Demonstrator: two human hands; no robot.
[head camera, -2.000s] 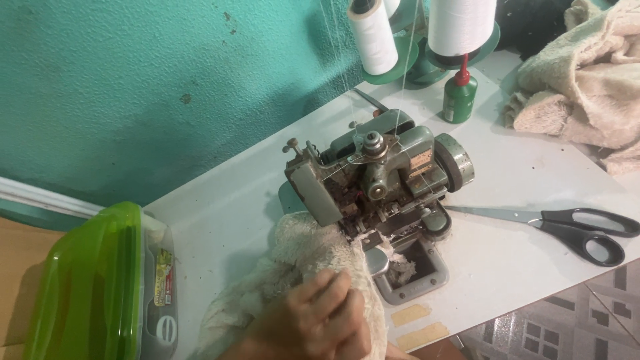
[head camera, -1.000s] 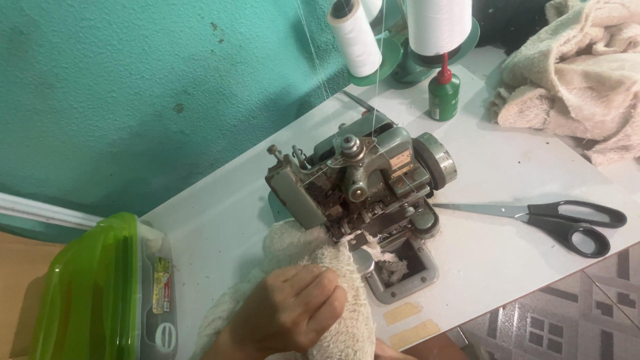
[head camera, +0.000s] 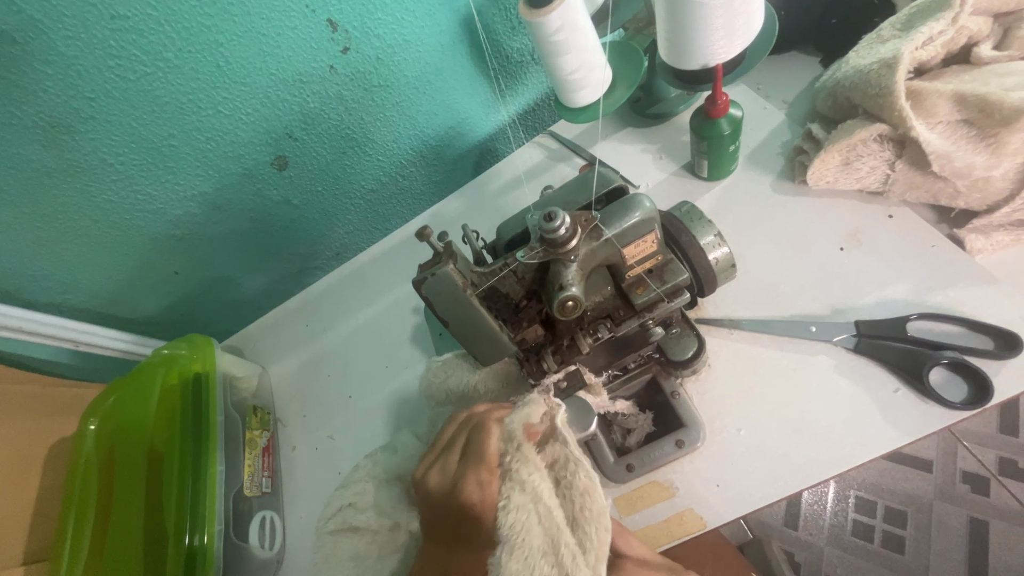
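Note:
My left hand (head camera: 462, 484) grips a cream plush fabric (head camera: 552, 496) just in front of an overlock sewing machine (head camera: 560, 272). The fabric's upper edge reaches the machine's presser area, and more of it lies to the left of my hand. Only part of my right hand (head camera: 640, 556) shows at the bottom edge, beside the fabric's right side; its fingers are hidden. Fluffy trimmings (head camera: 630, 420) hang into the square opening at the machine's front. White threads run down to the machine from above.
Black-handled scissors (head camera: 904, 344) lie right of the machine. Behind stand a green oil bottle (head camera: 716, 136) and white thread cones (head camera: 568, 52). More plush fabric (head camera: 904, 120) is heaped at back right. A green-lidded plastic box (head camera: 144, 464) stands left, near the teal wall.
My left hand has shifted along the fabric to its left side. The fabric's edge by the machine is now lifted and folded upright, showing its opening.

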